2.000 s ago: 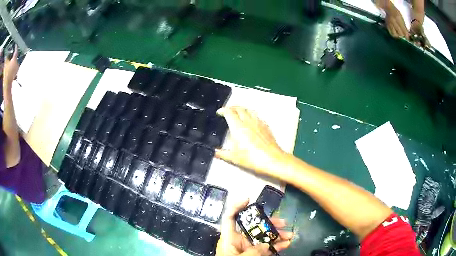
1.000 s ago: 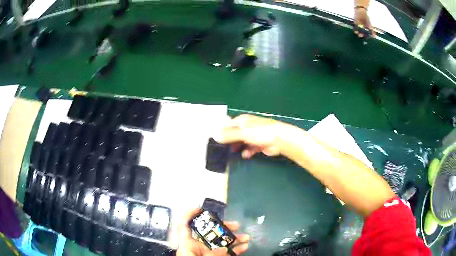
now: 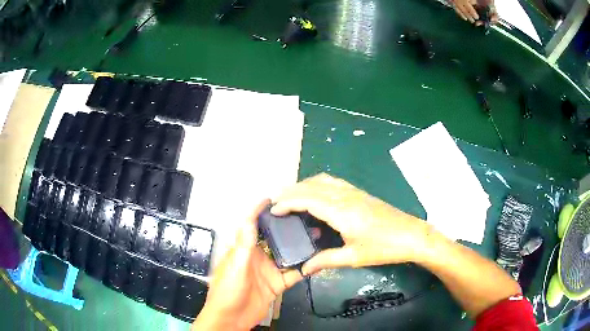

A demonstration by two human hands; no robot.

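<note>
A black adapter (image 3: 290, 240) with its top cover on the housing is held between my two hands, above the right edge of the white board (image 3: 259, 129). My left hand (image 3: 249, 278) holds it from the left and below. My right hand (image 3: 336, 226) grips it from above and the right. A black output cable (image 3: 375, 304) runs down from the adapter and lies bundled on the green bench. The circuit board inside is hidden. Rows of black top covers (image 3: 149, 145) lie on the white board at the left.
White sheets (image 3: 443, 181) lie on the bench at the right, with a striped glove (image 3: 514, 226) and a fan (image 3: 576, 245) beyond. The conveyor belt (image 3: 226, 58) carries dark parts. Another person's hands (image 3: 475, 10) are at the top right. A blue stool (image 3: 48, 275) stands lower left.
My right hand has brought a top cover onto the housing in my left hand, hiding the circuit board. Both hands now hold the adapter. The view has shifted right since the first frame.
</note>
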